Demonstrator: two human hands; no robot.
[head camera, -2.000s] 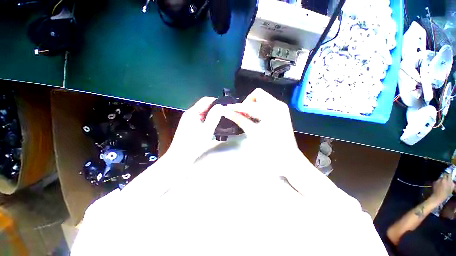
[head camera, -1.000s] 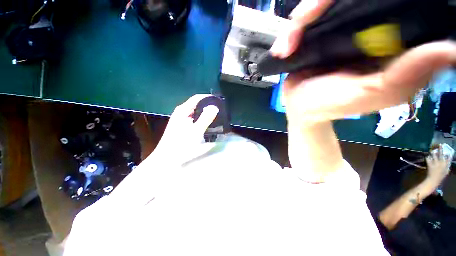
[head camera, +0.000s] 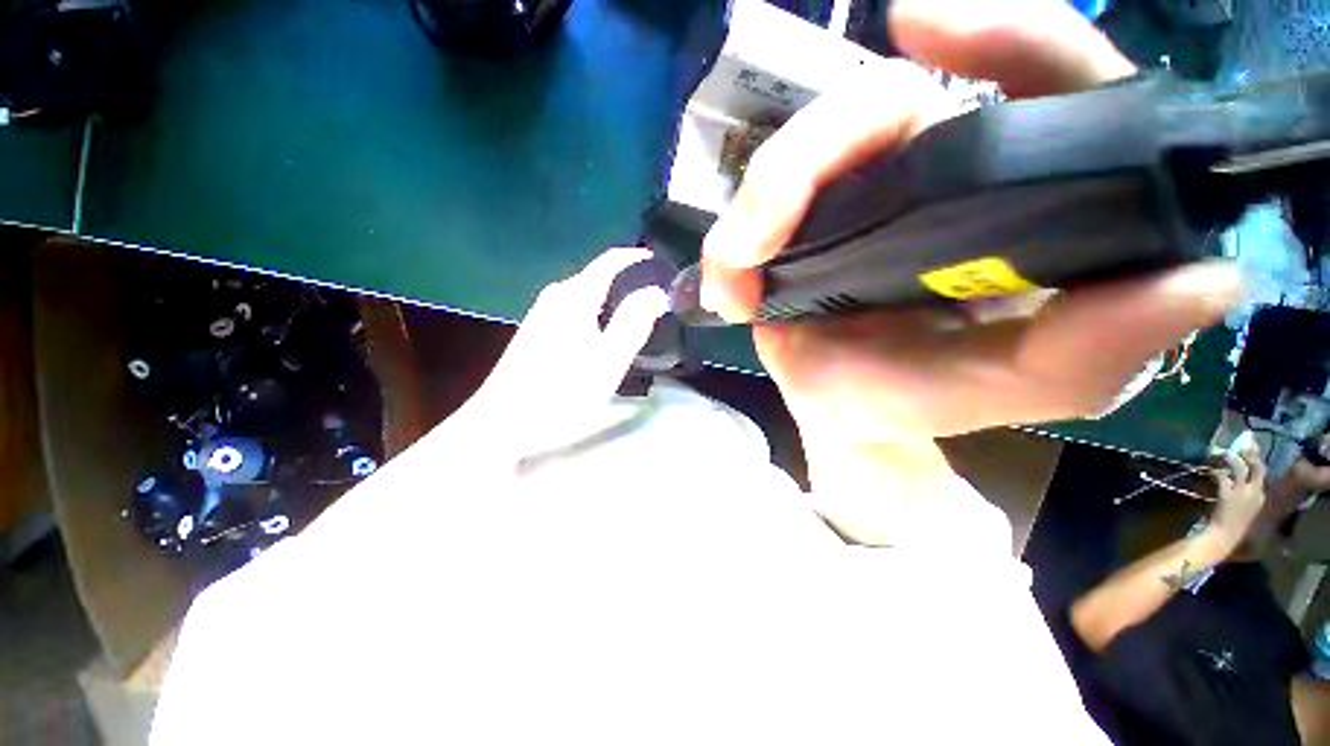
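My left hand (head camera: 562, 343) holds a black housing (head camera: 630, 292) at the bench edge, with much of it hidden by the fingers. My right hand (head camera: 875, 335) is closed around a thick black electric screwdriver (head camera: 1006, 204) with a yellow label. The screwdriver lies nearly level and its front end is at the housing, beside my left thumb. The tip itself and any screw cannot be made out.
The white screw feeder (head camera: 744, 88) stands behind my right hand, partly covered. An open cardboard box (head camera: 88, 510) of black parts (head camera: 226, 461) is below the bench edge at left. Black parts (head camera: 59, 51) lie at the upper left. Another person's arm (head camera: 1152, 583) is at lower right.
My right hand has left the housing, taken hold of the screwdriver over the feeder, and brought its front end down to the housing. My left hand still holds the housing.
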